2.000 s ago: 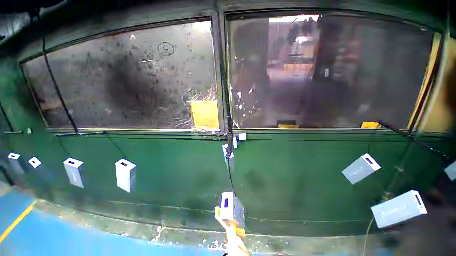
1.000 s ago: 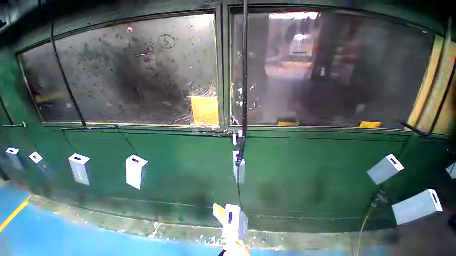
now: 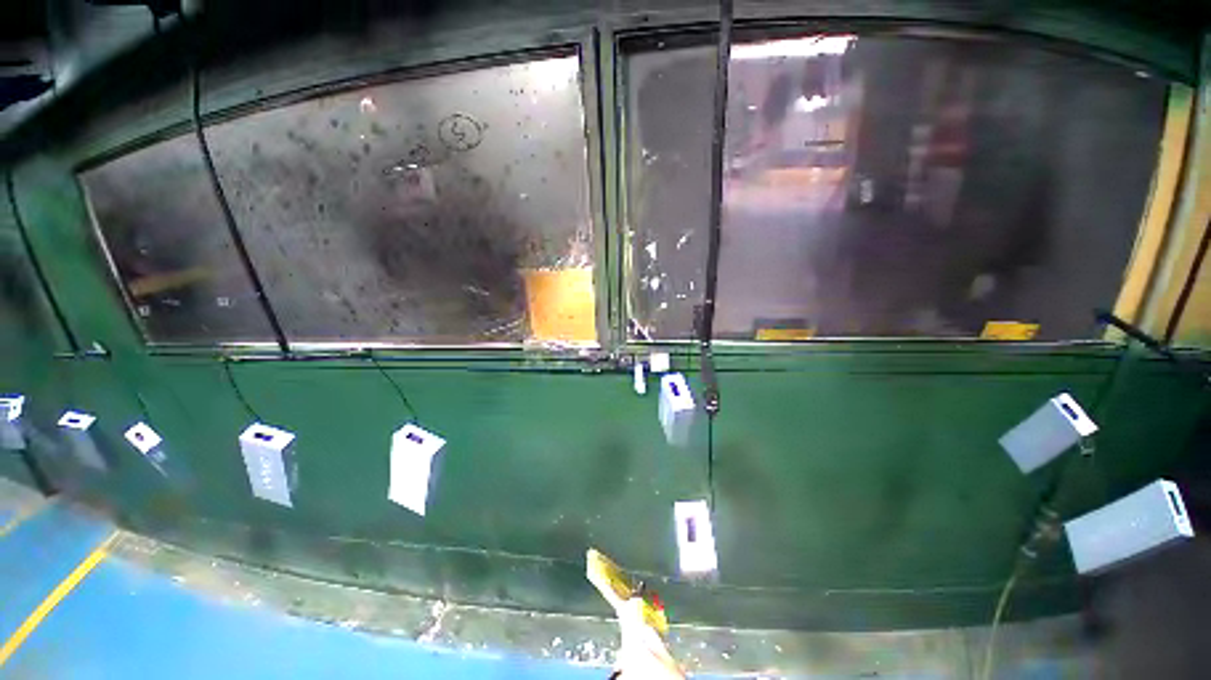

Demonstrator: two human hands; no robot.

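A light-grey box-shaped housing (image 3: 695, 539) with a dark slot hangs on a thin wire just right of centre, low in the view. One hand, which looks like my right hand (image 3: 640, 635), reaches in from the bottom edge. It is small and blurred, and its wrist is cut off. It holds a yellow cloth (image 3: 607, 574), seen as a narrow strip pointing up and left. The hand is below and left of the housing, with a gap between them. My left hand is not in view.
More housings hang at the left (image 3: 417, 468), behind the centre one (image 3: 676, 407) and at the right (image 3: 1129, 526). A black hanger rod (image 3: 717, 199) hangs before the windows. Behind is the green wall (image 3: 558, 452); blue floor (image 3: 226, 638) shows lower left.
The hand was at the centre housing and is now apart from it, with the cloth still in it. The centre housing and rod have shifted right, and the left housings also sit further right.
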